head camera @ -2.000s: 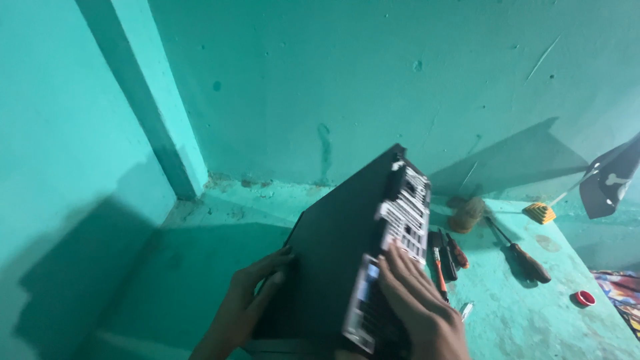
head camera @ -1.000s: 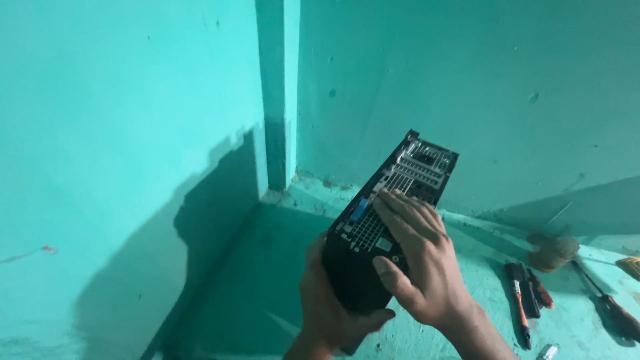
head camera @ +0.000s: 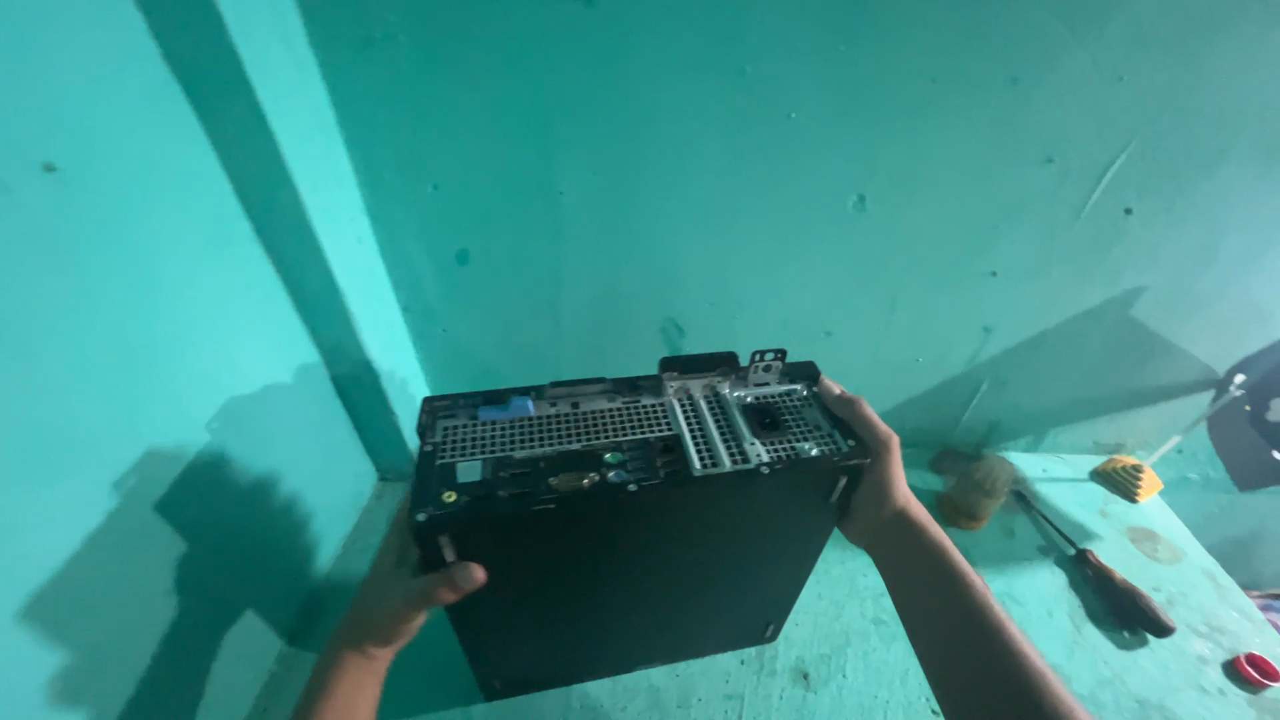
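A black desktop computer case (head camera: 640,570) is held up in front of me, its rear panel with ports, vent grilles and slot covers turned upward. A blue plastic latch (head camera: 507,408) shows near the panel's left end. My left hand (head camera: 405,585) grips the case's left side, with the thumb on the broad black face. My right hand (head camera: 875,460) grips the right end, its fingers mostly hidden behind the case.
On the teal ledge (head camera: 830,650) at right lie a screwdriver (head camera: 1125,592), a brush (head camera: 975,488) whose kind is unclear, a yellow ridged object (head camera: 1127,479) and a red cap (head camera: 1256,670). Teal walls (head camera: 640,200) rise behind and at left.
The case has turned from a steep slant to nearly level across the view. My right hand has moved off the rear panel to the case's right end.
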